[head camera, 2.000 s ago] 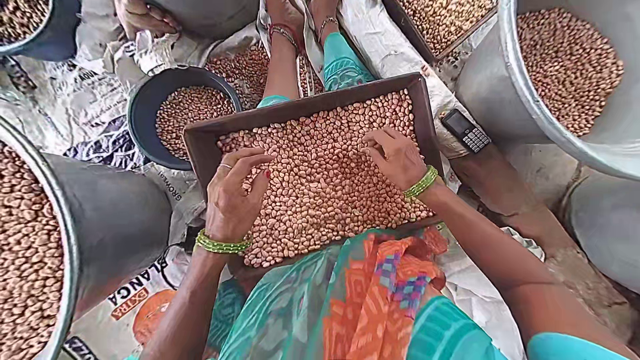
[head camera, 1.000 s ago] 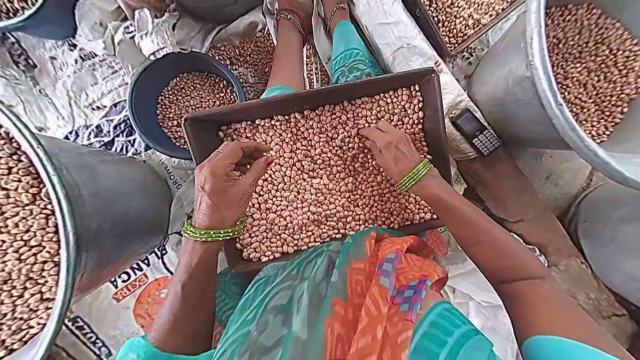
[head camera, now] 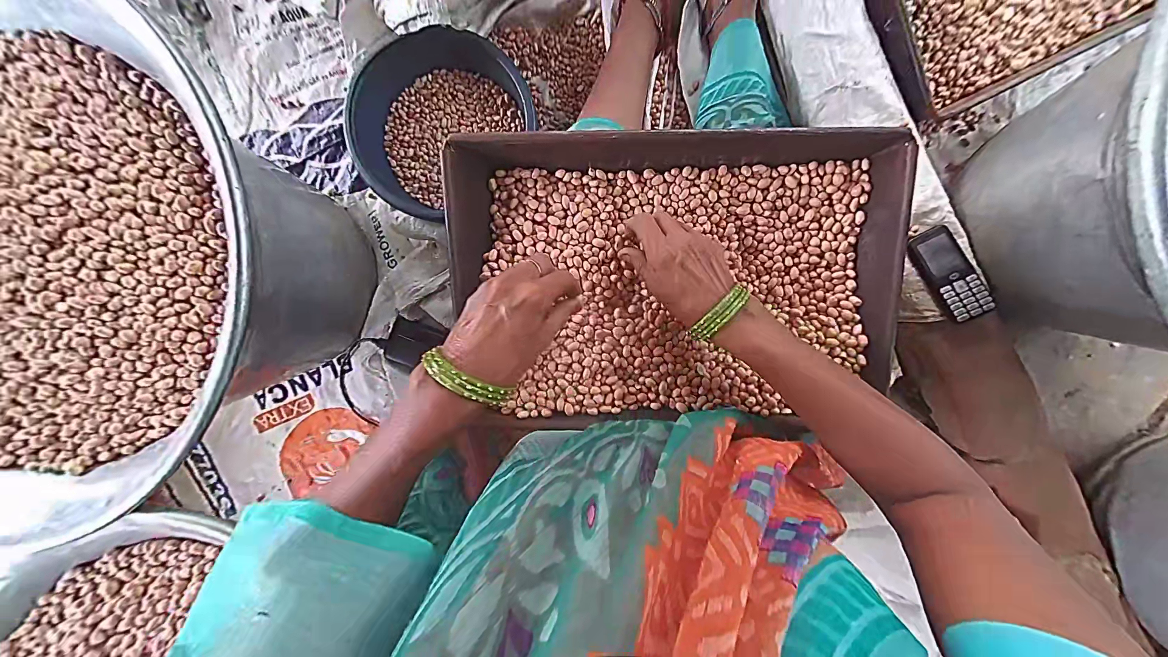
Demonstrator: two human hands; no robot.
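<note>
A dark brown rectangular tray [head camera: 890,265] rests across my lap, spread with pinkish-brown shelled peanuts [head camera: 785,210]. Over its left part is my left hand [head camera: 511,319], fingers curled down toward the nuts; the fingertips are partly hidden, and I cannot tell whether a nut is between them. My right hand [head camera: 680,265] touches the nuts near the tray's middle, its fingers bent and pointing left; whether it pinches a nut is not visible. Green bangles circle both wrists.
A large metal tub [head camera: 233,246] of nuts stands at left, another [head camera: 109,538] below it. Beyond the tray's left corner is a dark blue basin [head camera: 360,128] with nuts. A keypad phone [head camera: 949,274] lies right of the tray, near a metal vessel [head camera: 1040,201]. Another nut-filled tray [head camera: 899,55] is upper right.
My right hand has moved left across the tray toward its middle, and my left hand has turned from palm-inward to back-up, lower over the nuts. The view has shifted left.
</note>
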